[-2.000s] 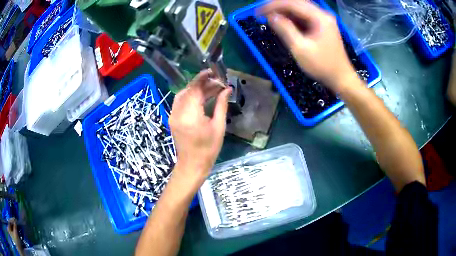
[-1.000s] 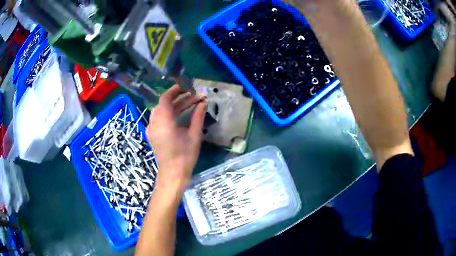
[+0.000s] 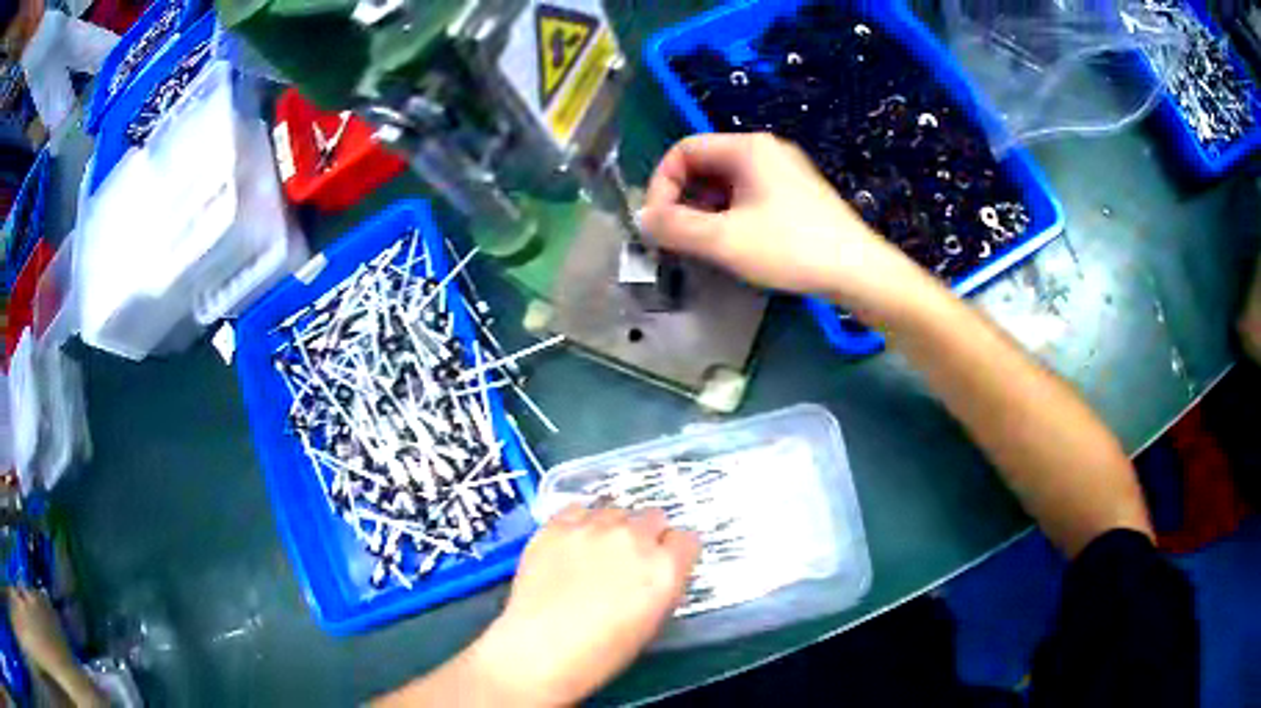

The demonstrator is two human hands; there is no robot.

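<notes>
My right hand (image 3: 754,208) is at the fixture block (image 3: 640,266) under the press ram (image 3: 609,187), thumb and fingertips together; what they pinch is too small to tell. My left hand (image 3: 602,588) is over the left part of the clear plastic box (image 3: 841,553), fingers curled down over the metal pins (image 3: 712,519) lying in rows; whether it holds one is hidden. The block stands on the grey base plate (image 3: 692,339). The green press (image 3: 533,228) with its warning label (image 3: 564,56) is above.
A blue tray of pins (image 3: 311,553) is left of the press, some pins sticking over its edge. A blue tray of black rings (image 3: 1030,208) is at right. A red bin (image 3: 332,152), whitish containers (image 3: 152,228), a clear bag (image 3: 1030,69) and another blue tray (image 3: 1217,152) are farther out.
My left hand has moved from the press down to the clear box. My right hand has come from beyond the ring tray to the fixture block. The camera view has shifted.
</notes>
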